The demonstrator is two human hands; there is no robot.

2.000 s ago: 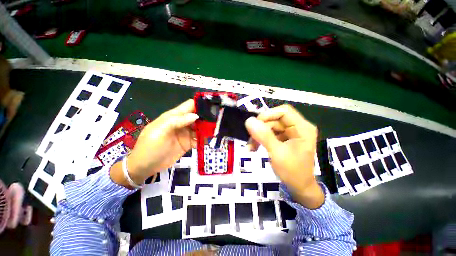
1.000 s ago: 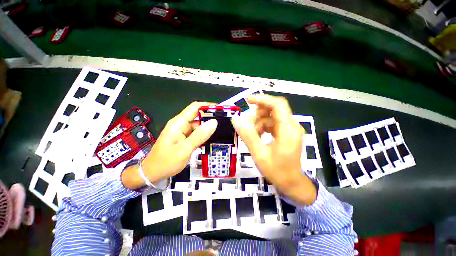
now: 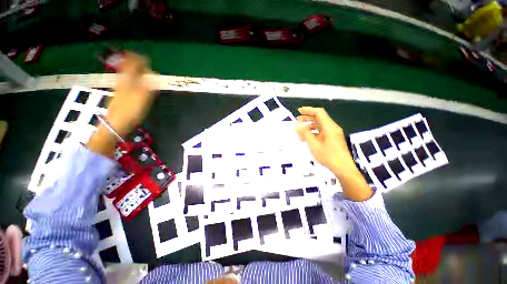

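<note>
My left hand is blurred and reaches over the white rail at the upper left. A red phone shows at its fingertips above the green belt; the blur hides whether they grip it. My right hand is above the right edge of the centre pile, fingers bent, with nothing visible in it. The die-cut carrier sheets lie overlapping in the centre, with black squares in the front row and white gaps behind. Overlapping red phones lie on the bench below my left wrist.
Emptied carrier sheets lie at the left, partly under my left arm. A stack of full sheets lies at the right. Red phones lie on the green conveyor beyond the white rail. A pink fan is at lower left.
My hands have parted: the left has moved up and left to the belt's edge, the right stays at the pile's right. The phone held between them has left the centre. The view has shifted.
</note>
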